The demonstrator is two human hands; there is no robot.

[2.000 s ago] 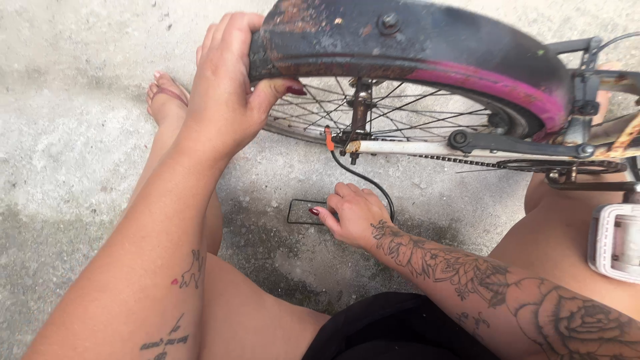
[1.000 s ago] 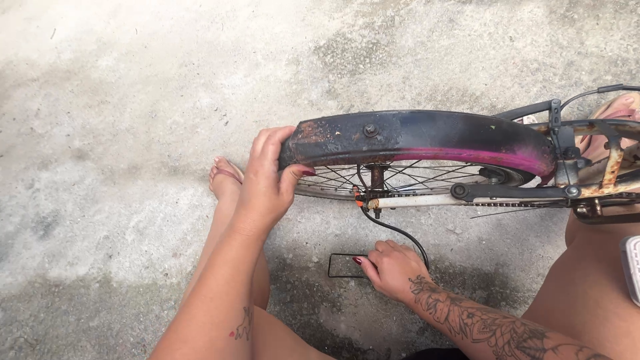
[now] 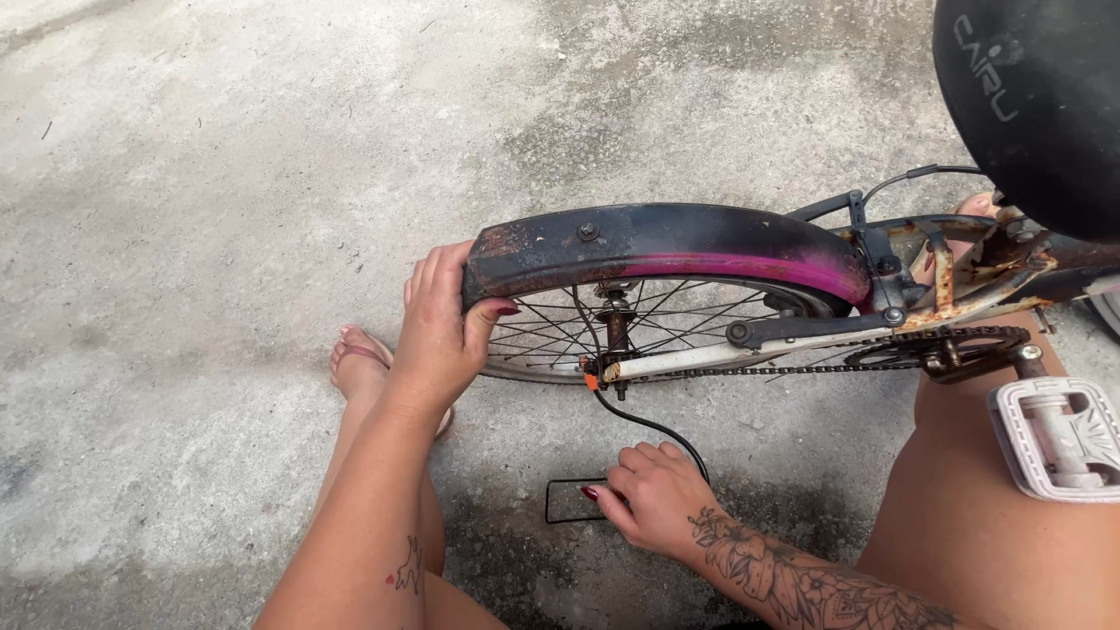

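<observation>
My left hand [image 3: 442,328] grips the rear end of a black and magenta bicycle fender [image 3: 665,241], its thumb over the edge. Beneath the fender is the spoked wheel [image 3: 560,328], with a rusty hub [image 3: 618,328]. A black hose [image 3: 656,424] runs from among the spokes, past an orange piece [image 3: 591,381] beside the axle, down toward my right hand [image 3: 652,494]. That hand is curled over something it hides, perhaps a pump handle. A black wire frame [image 3: 549,503] sticks out on the ground to its left.
A black saddle [image 3: 1032,105] fills the upper right. The rusty frame [image 3: 945,280], chain [image 3: 752,371], chainring [image 3: 936,350] and white pedal [image 3: 1059,437] lie at the right, the pedal above my leg. A sandalled foot [image 3: 360,363] rests on the concrete ground [image 3: 219,219].
The view has shifted, bringing the saddle into sight. My left hand stays on the fender end and my right hand stays beside the wire frame.
</observation>
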